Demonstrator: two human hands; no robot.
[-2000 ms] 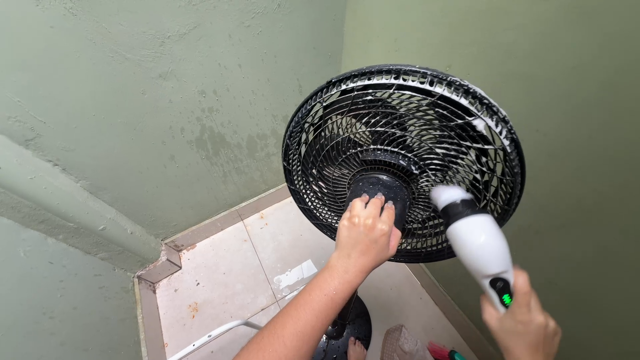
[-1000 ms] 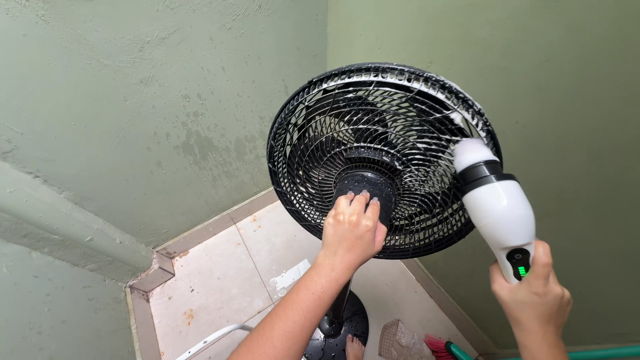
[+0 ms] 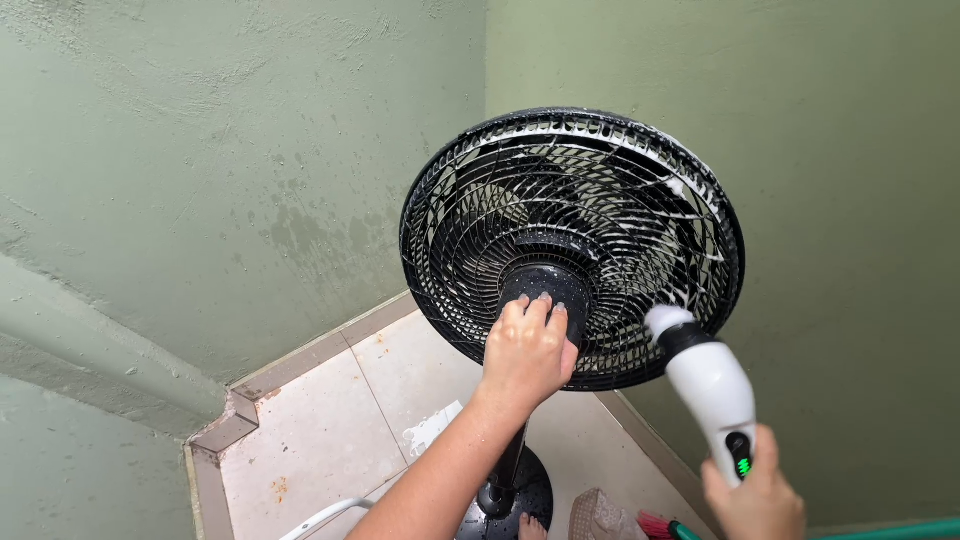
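A black pedestal fan (image 3: 480, 202), wet and streaked with white foam, stands with the back of its grille turned up towards me. My left hand (image 3: 529, 345) grips the fan's black motor housing (image 3: 547, 289). In my right hand (image 3: 757, 484) is a white electric cleaning brush (image 3: 709, 382) with a black collar and a lit green display. Its foamy head (image 3: 670, 319) is at the lower right part of the grille. Most foam lies on the grille's upper and right rim. The fan's round base (image 3: 536, 480) rests on the floor, partly behind my left forearm.
Green walls (image 3: 840, 225) meet behind the fan. On the tiled floor (image 3: 307, 427) are a white curved tube (image 3: 330, 512), a beige perforated basket-like object (image 3: 600, 517) and red bristles with a green part (image 3: 660, 525). A bare foot (image 3: 531, 527) is at the base.
The brush has moved from the right edge of the grille down to its lower right part. My left hand has stayed on the motor housing.
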